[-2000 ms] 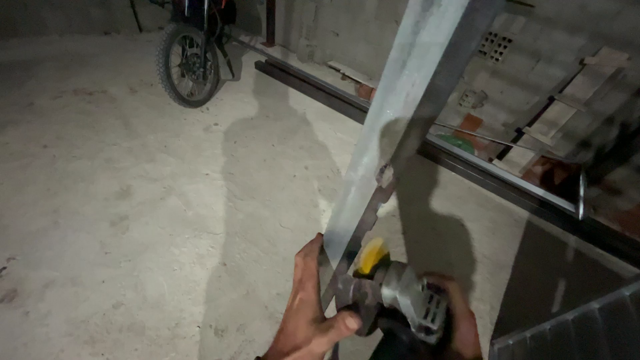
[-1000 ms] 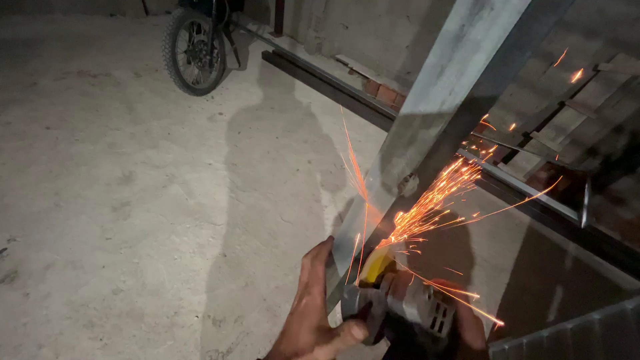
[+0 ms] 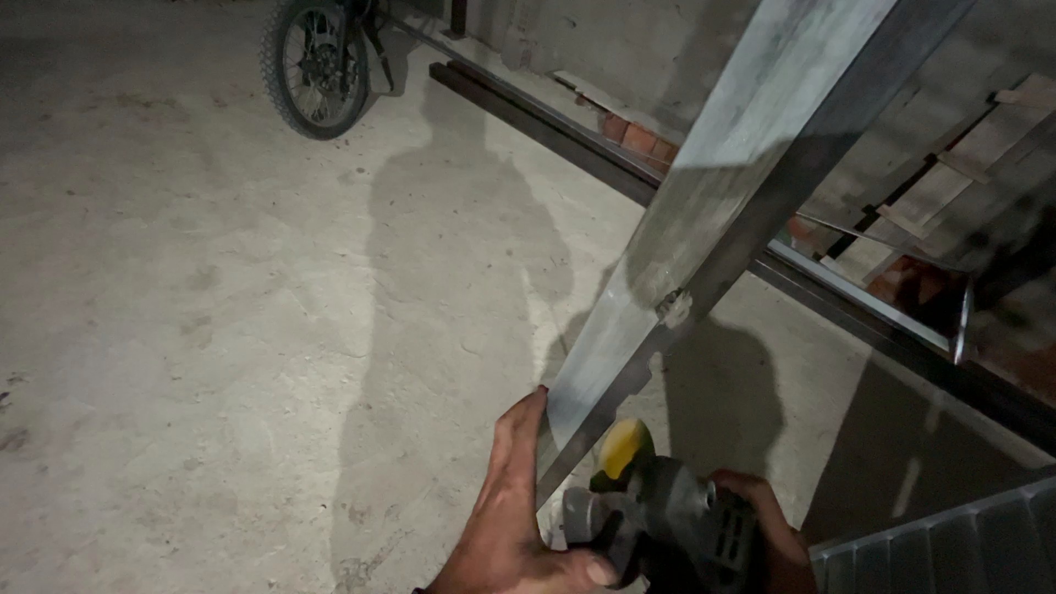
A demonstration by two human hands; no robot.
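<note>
An angle grinder (image 3: 685,511) with a yellow disc (image 3: 624,450) is between my hands at the lower middle. My right hand (image 3: 771,528) wraps its body from the right side, partly hidden. My left hand (image 3: 520,511) has its fingers against the edge of a long metal beam (image 3: 701,198), and its thumb lies at the grinder's guard. The beam slants from the top right down to my left hand. A rough lump (image 3: 675,307) sits on its edge, and below that the edge is jagged. The disc is just right of the beam, with a small gap visible.
A motorcycle's front wheel (image 3: 318,70) stands at the upper left. Dark metal bars (image 3: 544,132) lie on the floor by the block wall, near red bricks (image 3: 635,140). A wooden plank piece (image 3: 949,186) leans at the right, above a ribbed metal panel (image 3: 949,528).
One second ago orange sparks flew from the disc at the beam's edge; none show now. The disc now stands slightly apart from the beam.
</note>
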